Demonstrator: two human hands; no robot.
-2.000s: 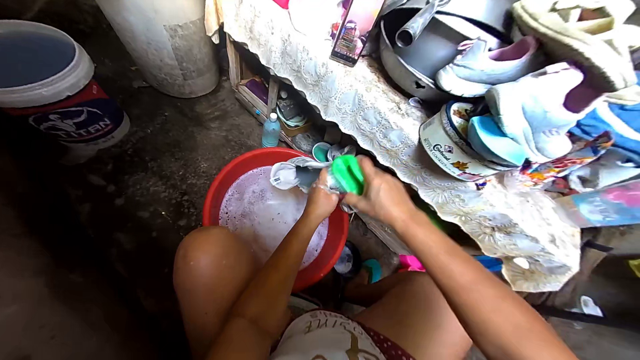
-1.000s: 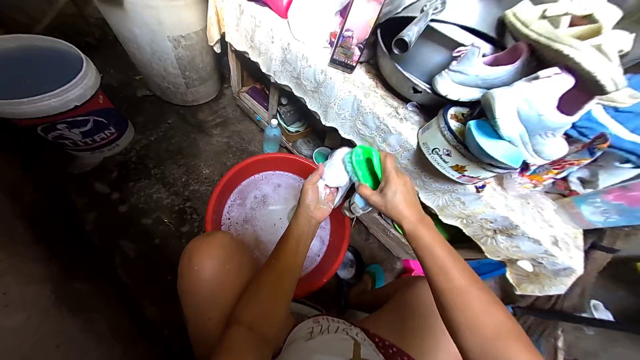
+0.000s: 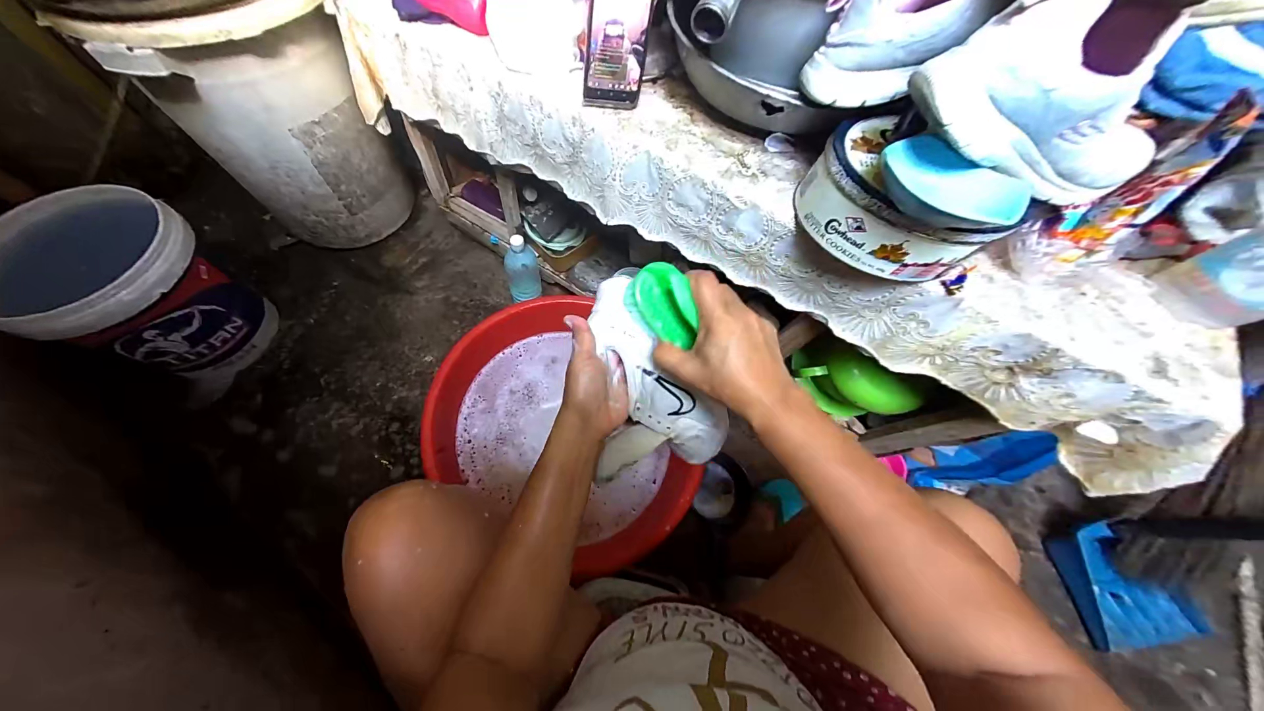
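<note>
My left hand (image 3: 597,385) grips a white shoe (image 3: 681,400) with a black swoosh, holding it over the right part of a red plastic basin (image 3: 439,405). Inside the basin is foamy, soapy water (image 3: 509,405). My right hand (image 3: 729,346) is closed around a green scrubbing brush (image 3: 664,304), which lies against the upper part of the shoe. The brush's bristles are hidden.
At left stand a bucket of water (image 3: 168,247) and a tall whitish bin (image 3: 346,168). A small bottle (image 3: 522,272) is behind the basin. The cloth-covered table (image 3: 691,197) holds a phone (image 3: 617,49), a metal pot (image 3: 750,99), a cookie tin (image 3: 869,232) and white shoes (image 3: 1037,109).
The shoe has been turned, so its side with the black swoosh now shows. The green brush has shifted against it, and both hands still hold on.
</note>
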